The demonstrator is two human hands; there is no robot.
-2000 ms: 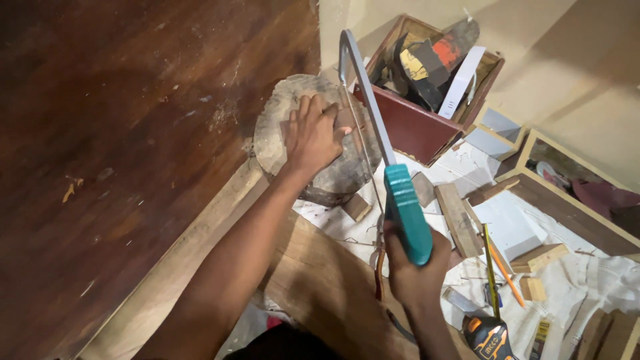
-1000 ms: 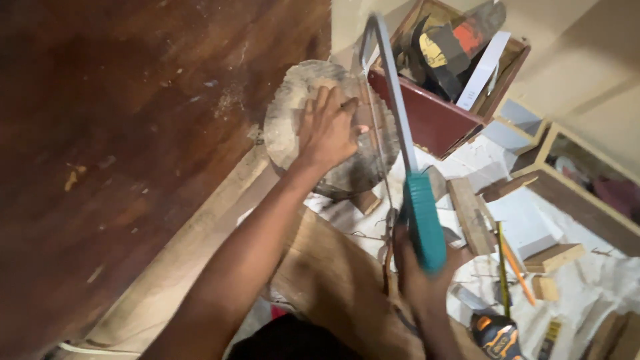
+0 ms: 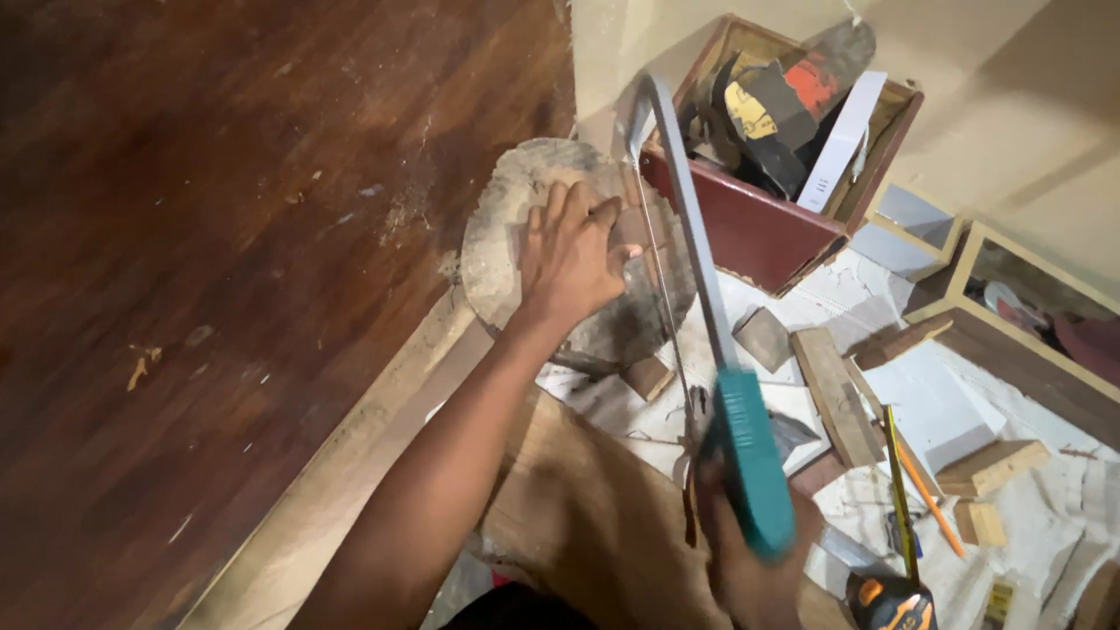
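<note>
My right hand (image 3: 752, 525) grips the teal handle of a hacksaw (image 3: 687, 201), whose grey frame points up and away. Its thin blade runs over a small piece of brown wood (image 3: 636, 227) on top of a round wooden block (image 3: 499, 236), a slice of log. My left hand (image 3: 573, 245) presses down on that block with its fingers spread, thumb and fingertips against the small wood piece. Whether the blade is in a cut cannot be told. Below the block lies a wide wooden board (image 3: 595, 490), partly hidden by my arms.
A dark red box (image 3: 752, 227) holding a power tool stands behind the saw. To the right are wood offcuts (image 3: 836, 394), an orange pencil (image 3: 936, 503), a tape measure (image 3: 892, 604) and light-edged wooden boxes (image 3: 1032, 332). A dark brown wooden surface (image 3: 262, 219) fills the left.
The hacksaw and my right hand have shifted slightly along the blade's line, while my left hand stays on the round block.
</note>
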